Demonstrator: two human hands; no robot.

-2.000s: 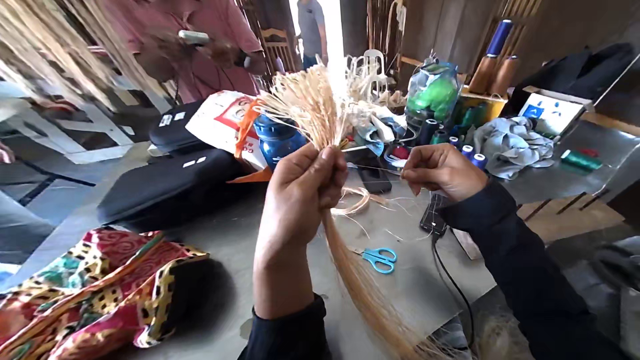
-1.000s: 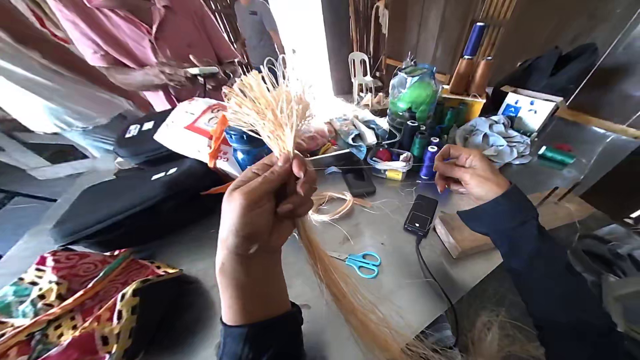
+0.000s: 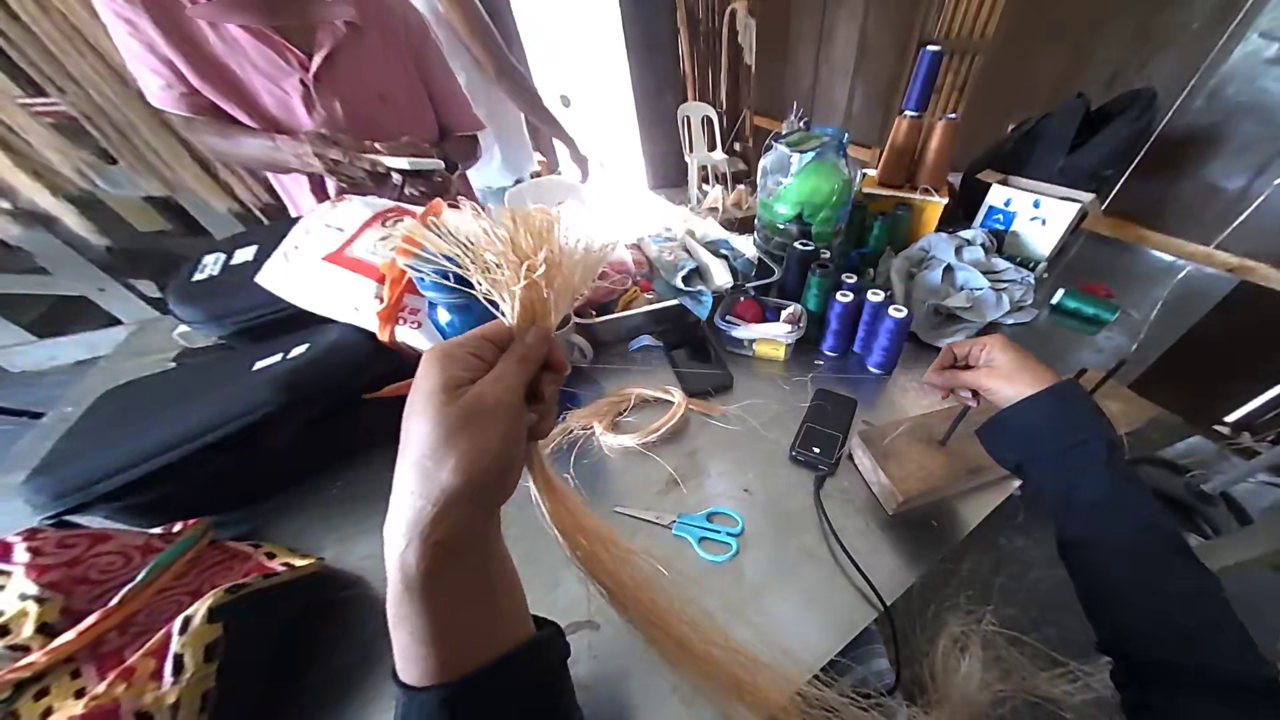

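My left hand point(image 3: 490, 400) is closed around a bundle of pale plant fibre point(image 3: 590, 530); its knotted, frayed end fans out above the fist and the long strands trail down to the lower right. Out to the right, my right hand point(image 3: 985, 372) has thumb and fingertips pinched together over a wooden block with metal pegs point(image 3: 920, 455). A thin thread seems to run from the bundle toward it. Blue-handled scissors point(image 3: 705, 530) lie on the table between the hands, below a coil of fibre point(image 3: 640, 415).
A black device with a cable point(image 3: 823, 430) and a smartphone point(image 3: 698, 365) lie on the metal table point(image 3: 620, 640). Behind stand purple thread spools point(image 3: 888, 340), a plastic tub point(image 3: 760, 330) and a jar point(image 3: 805, 190). Black cases point(image 3: 220, 400) are at left. A person in a pink shirt point(image 3: 370, 90) stands beyond.
My right hand has moved away to the right from near the bundle, toward the wooden block. My left hand still holds the fibre.
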